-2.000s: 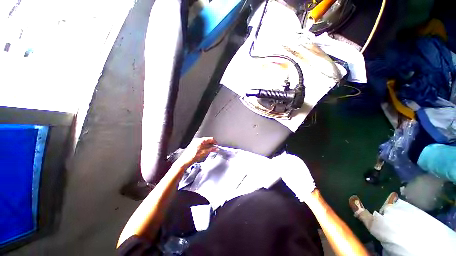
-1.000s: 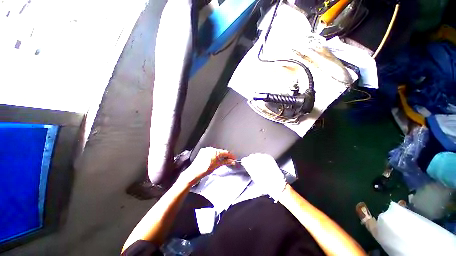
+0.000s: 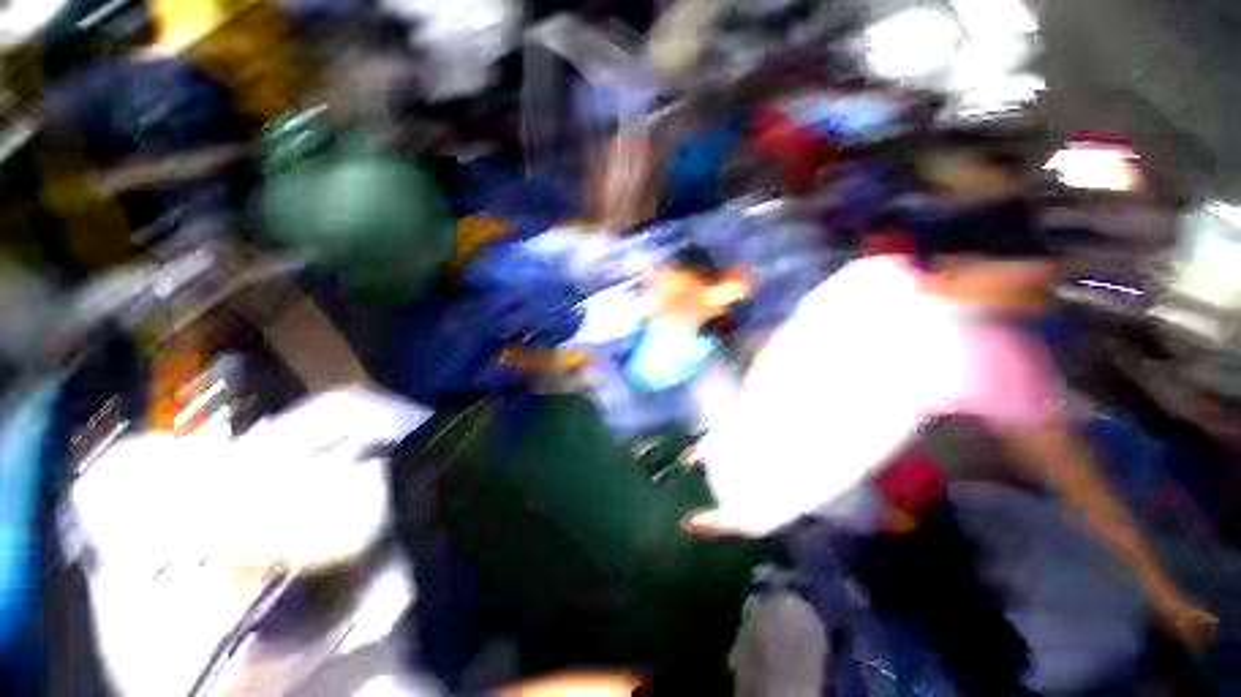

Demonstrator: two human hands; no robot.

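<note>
The frame is strongly blurred. The white cloth on the ironing board (image 3: 218,504) shows at the lower left, with a thin dark line across it that may be the iron's cord. The iron itself cannot be made out. A skin-coloured strip is cut off by the bottom edge; it may be part of an arm, but no hand can be made out there. My left hand and my right hand are not visible, and the garment they held is not discernible.
A person in white and pink (image 3: 857,395) bends at right of centre, one bare arm reaching down to the right. Green floor (image 3: 558,531) lies between the board and this person. Blue heaps (image 3: 517,306) and a rounded green shape (image 3: 354,211) are behind.
The view has swung to the right and up, away from the wall and window. The board cloth now lies at lower left. Both hands and the garment have left the picture.
</note>
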